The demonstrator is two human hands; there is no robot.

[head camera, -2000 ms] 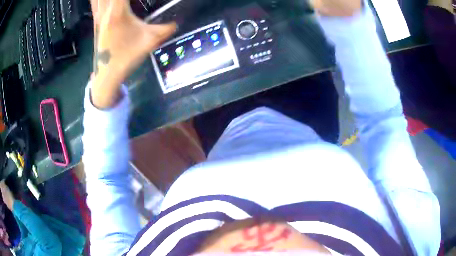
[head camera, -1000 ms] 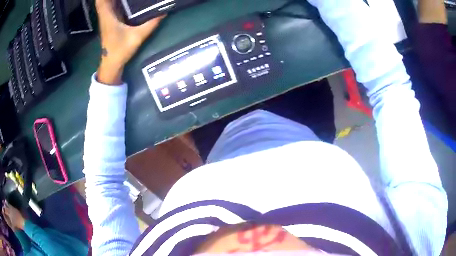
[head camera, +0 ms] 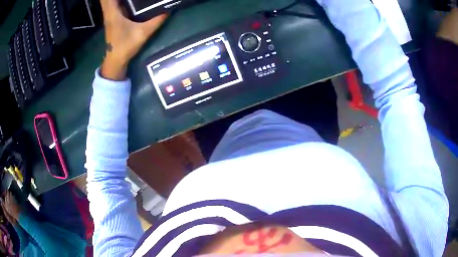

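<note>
A black portable media player lies on the dark green bench, its white-framed screen lit with a row of icons, its round dial and small keys to the right. A second player is cut off by the top edge, its screen dark. My left hand is at that player's left end with the thumb along its lower edge; the fingertips are out of the picture. My right hand is beyond the top edge; only its sleeve shows. A thin black cable lies beyond the lit player's right end.
Stacked players stand at the upper left. A pink-cased smartphone lies near the bench's front left. A cable bundle is at the far left. A white sheet lies at the upper right. Parts of people show at both sides.
A second player has appeared at the top, at my left hand. My right hand has gone out of the picture past the top edge. The lit player appears slightly lower, its icons lower on the screen.
</note>
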